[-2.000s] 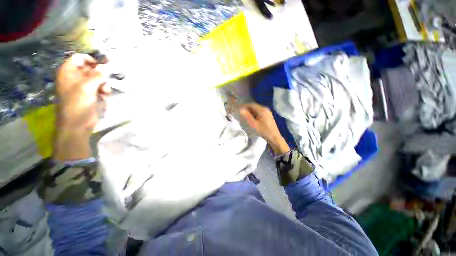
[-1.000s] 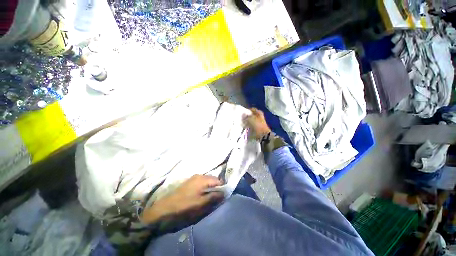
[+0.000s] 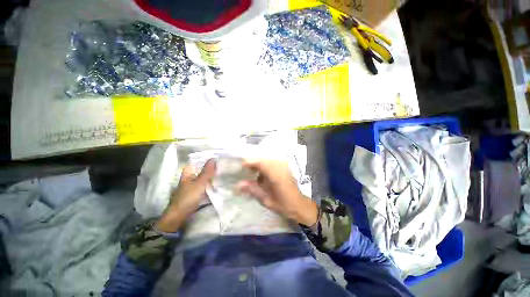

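Observation:
A pale grey-white garment piece (image 3: 232, 212) lies on my lap against the table's front edge, its upper part washed out by glare. My left hand (image 3: 192, 194) is on the cloth with the thumb raised along a fold, gripping it. My right hand (image 3: 276, 188) is over the cloth to the right, slightly blurred, fingers bent towards the left hand; whether it pinches the cloth cannot be told. The white snap button machine (image 3: 200, 17) with its red-rimmed dark panel overhangs the table above both hands. Its setting point is lost in bright light.
Snap fasteners lie in a left pile (image 3: 125, 58) and a right pile (image 3: 305, 43). Yellow-handled pliers (image 3: 372, 42) lie at the table's right, by a cardboard box (image 3: 372, 8). A blue crate (image 3: 450, 264) of garments stands right; a garment stack (image 3: 64, 232) lies low left.
The view has swung back to face the machine and table. My hands have come together over the cloth in the middle; the right hand has moved in from the cloth's right edge.

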